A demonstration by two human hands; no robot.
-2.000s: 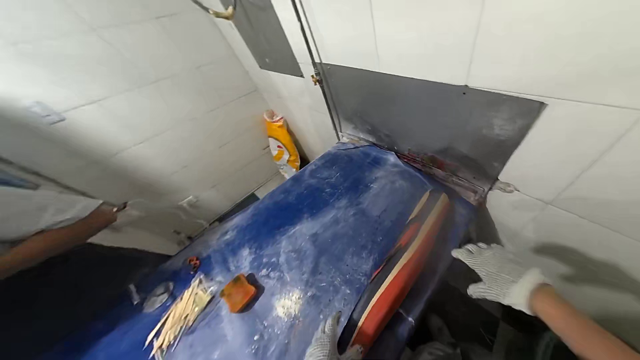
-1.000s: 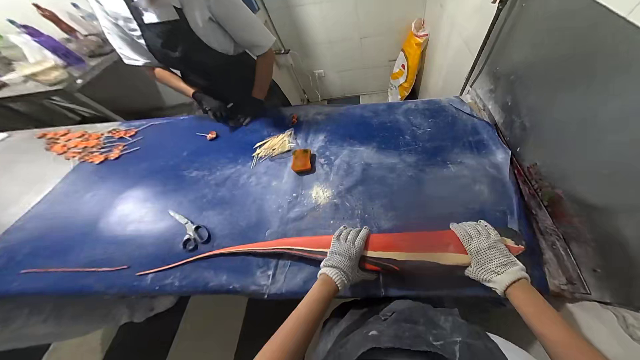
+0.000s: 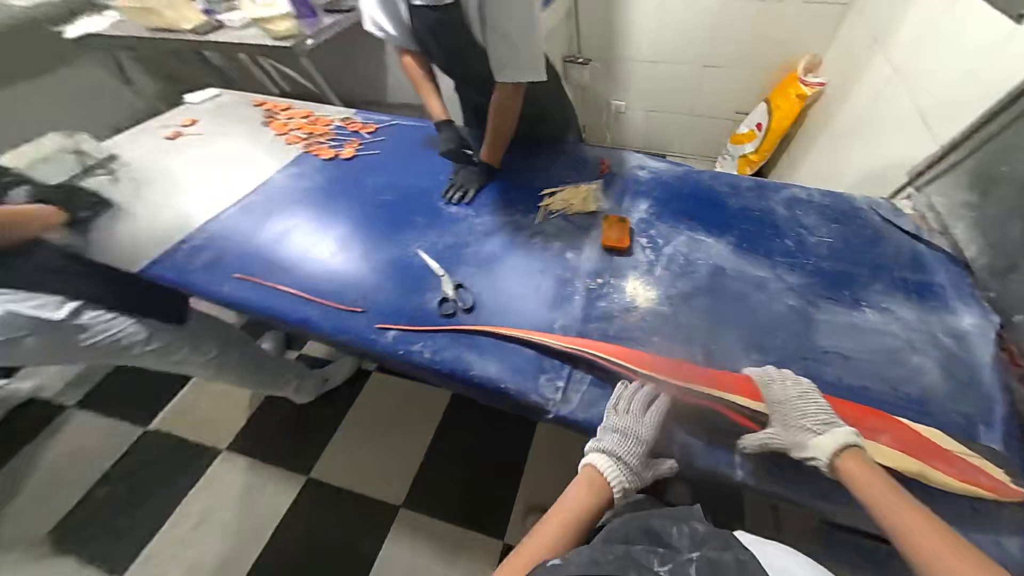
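Note:
A long tapered candy rope (image 3: 704,376), striped red, cream and dark, lies along the near edge of the blue-covered table (image 3: 512,240), thin at the left and thick at the right. My right hand (image 3: 796,416), in a knit glove, rests on its thick part with the fingers over the top. My left hand (image 3: 630,436), gloved too, is at the table's near edge just below the rope, fingers slightly apart; whether it touches the rope is unclear. Scissors (image 3: 448,284) with dark handles lie beyond the rope's thin end. A thin red strand (image 3: 298,293) lies further left.
Mid-table are an orange block (image 3: 616,232), a bunch of thin sticks (image 3: 571,198) and white powder (image 3: 640,291). Orange lollipops (image 3: 312,128) lie at the far left. A co-worker's black-gloved hands (image 3: 464,164) are at the far edge; another person (image 3: 80,272) stands left. A yellow bag (image 3: 772,116) leans by the wall.
The view has swung left. My left hand, on the rope one second ago, is now at the table edge below it. The co-worker's hands have parted, one now flat on the table.

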